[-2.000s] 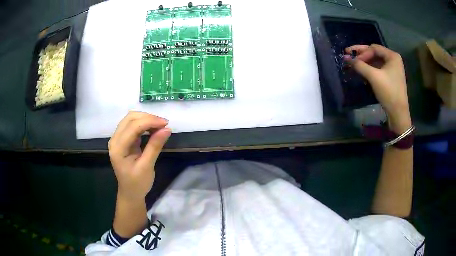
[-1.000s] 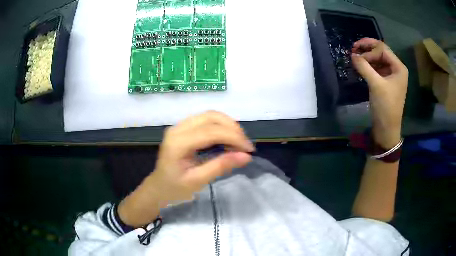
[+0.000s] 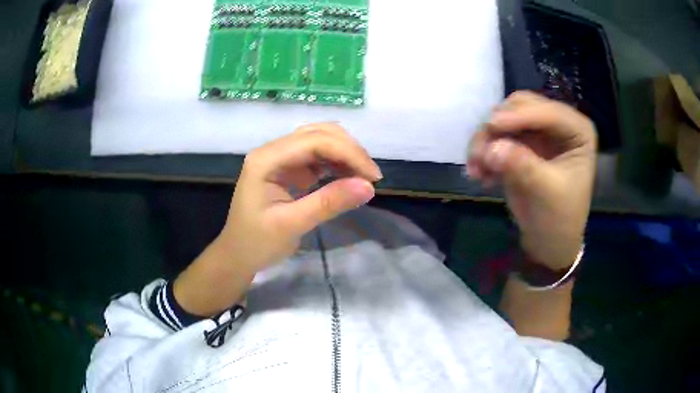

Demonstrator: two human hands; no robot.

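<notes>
The green circuit board lies on the white foam sheet, with rows of dark parts across it and two dark round parts at its near edge. My left hand is in front of the foam sheet's near edge, thumb and index fingertips close together; whether it pinches something tiny cannot be told. My right hand is blurred, near the foam's right corner, fingertips together; any part between them cannot be made out. The black component tray with dark glinting parts is beyond my right hand.
A black tray of cream spacers stands at the upper left. A brown cardboard box is at the right edge. The dark bench's front edge runs just beyond my body.
My right hand has left the component tray and moved left and nearer to me. My left hand has moved right from its first place. The whole view has shifted, with the board higher in it.
</notes>
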